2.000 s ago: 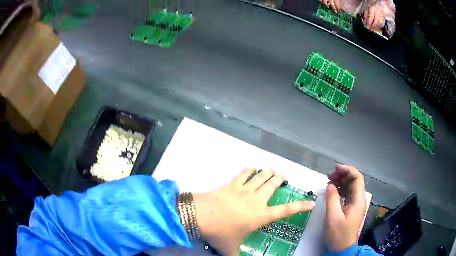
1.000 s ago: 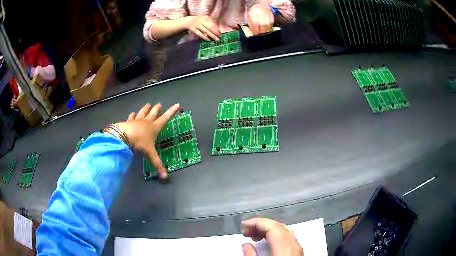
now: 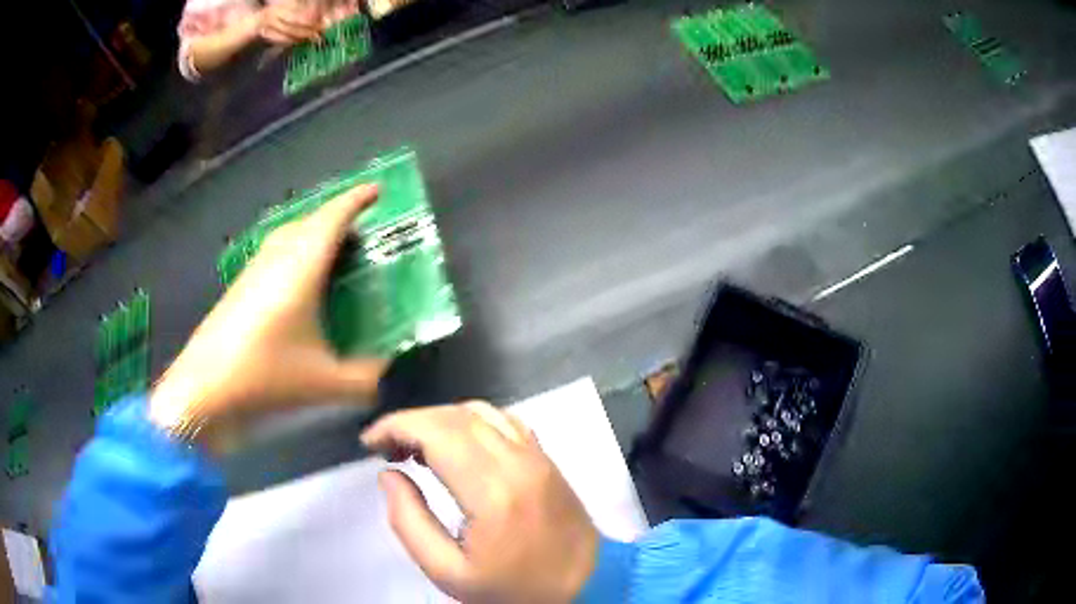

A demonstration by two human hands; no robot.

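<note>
My left hand [image 3: 266, 319] grips a green circuit board panel [image 3: 407, 277] between thumb and fingers. The panel is held tilted above the near side of the belt, with a dark component band across it; it is blurred. My right hand [image 3: 490, 507] is over the white work mat [image 3: 277, 537], just below the panel, its fingers curled and apart, with nothing visible in it. The black component bin [image 3: 720, 413] with small shiny dark parts [image 3: 779, 425] stands right of the mat.
The grey conveyor belt [image 3: 578, 212] carries other green panels at the back right [image 3: 755, 50], far right [image 3: 985, 47] and left [image 3: 123, 348]. Another person's hands [image 3: 289, 24] hold a panel across the belt. A cardboard carton [image 3: 77, 201] is at far left, a black slim rectangle [image 3: 1044, 295] at right.
My left hand, which was spread over a panel on the belt, now holds a panel raised and nearer. My right hand shows more fully over the mat. The view has shifted right.
</note>
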